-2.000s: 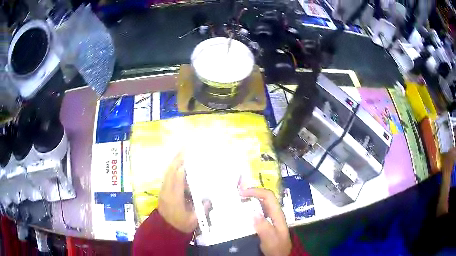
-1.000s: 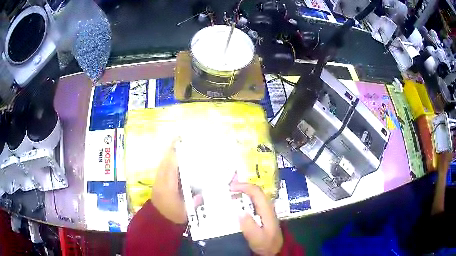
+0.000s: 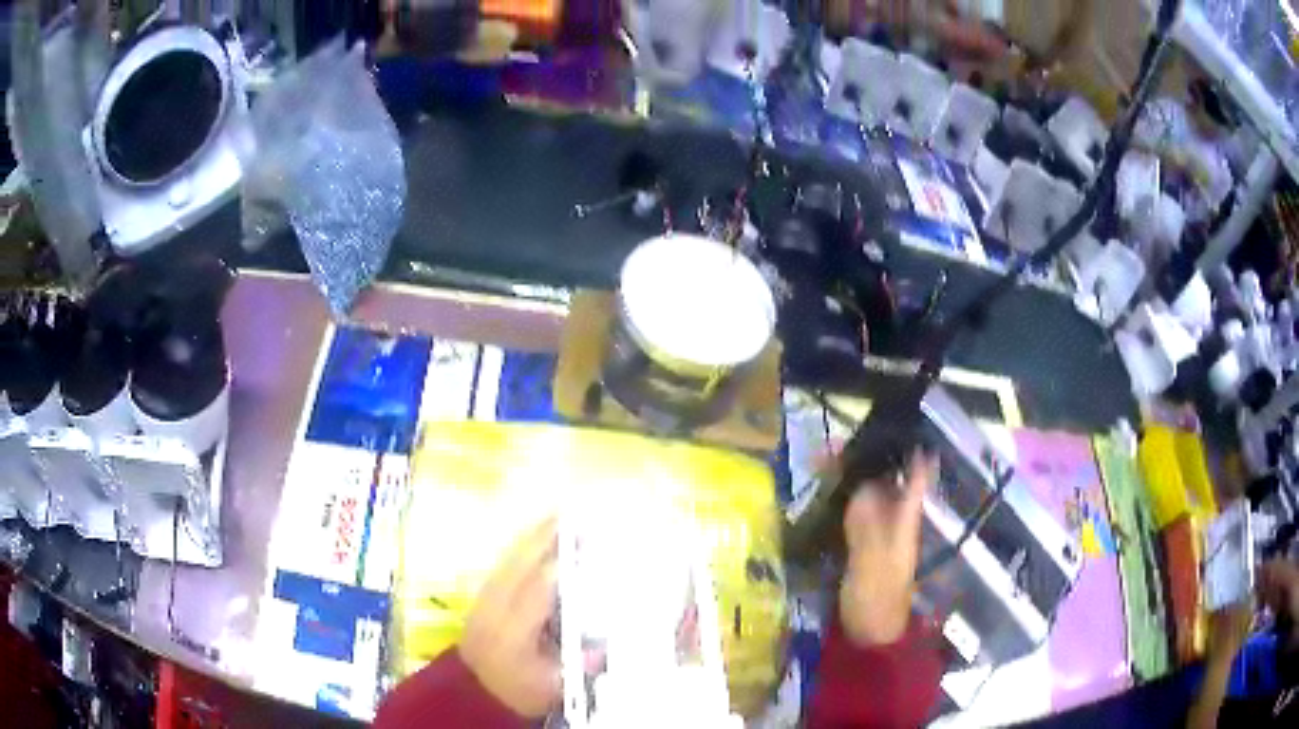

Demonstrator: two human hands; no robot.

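Note:
A white housing (image 3: 641, 627), badly overexposed, lies on the yellow pad (image 3: 734, 491) near the bottom of the view. My left hand (image 3: 513, 612) holds its left side. My right hand (image 3: 883, 548) is off the housing, to its right, raised at the lower end of the dark electric screwdriver (image 3: 890, 434). The right hand is blurred, and I cannot tell whether its fingers close on the screwdriver. The screwdriver's bit is not visible.
A tin can (image 3: 698, 306) stands on a brown board behind the pad. Grey metal feeders (image 3: 1019, 570) are at right, partly behind my right hand. White units with black domes (image 3: 178, 392) stand at left. A bag of small parts (image 3: 349, 185) and dark wired modules lie behind.
My right hand has left the housing and moved right and up to the screwdriver. My left hand stays on the housing. The view has tilted up, showing more of the back.

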